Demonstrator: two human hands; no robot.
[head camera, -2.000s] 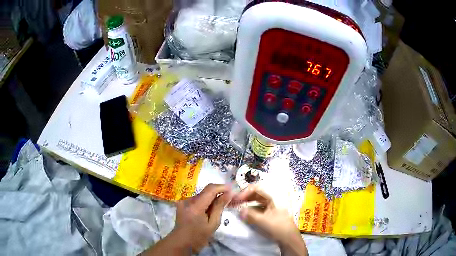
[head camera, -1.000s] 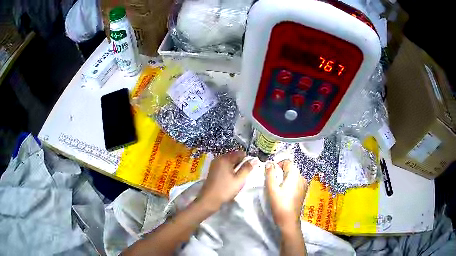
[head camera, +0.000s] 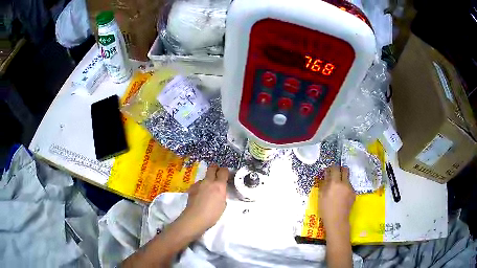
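A pale garment (head camera: 230, 235) lies over the front table edge and lap. The white snap button press (head camera: 238, 63) stands over the table centre, its red panel reading 768. Its lower die on a white disc (head camera: 251, 180) is uncovered. My left hand (head camera: 211, 193) is left of the disc, fingertips at the edge of the left pile of silver snap parts (head camera: 183, 133). My right hand (head camera: 337, 196) is over the right pile of snap parts (head camera: 308, 170), fingers pointing forward. Whether either hand's fingertips hold a part cannot be told.
A smartphone (head camera: 109, 126) lies on the left of the white table (head camera: 57, 133). A bottle (head camera: 112, 49) and small white box (head camera: 90, 77) stand back left. A cardboard box (head camera: 436, 112) is on the right. A black pen-like stick (head camera: 393, 182) lies near it.
Both hands have let go of the garment at the die and moved apart to the two piles. The cloth has come back toward the lap. The counter changed from 767 to 768.
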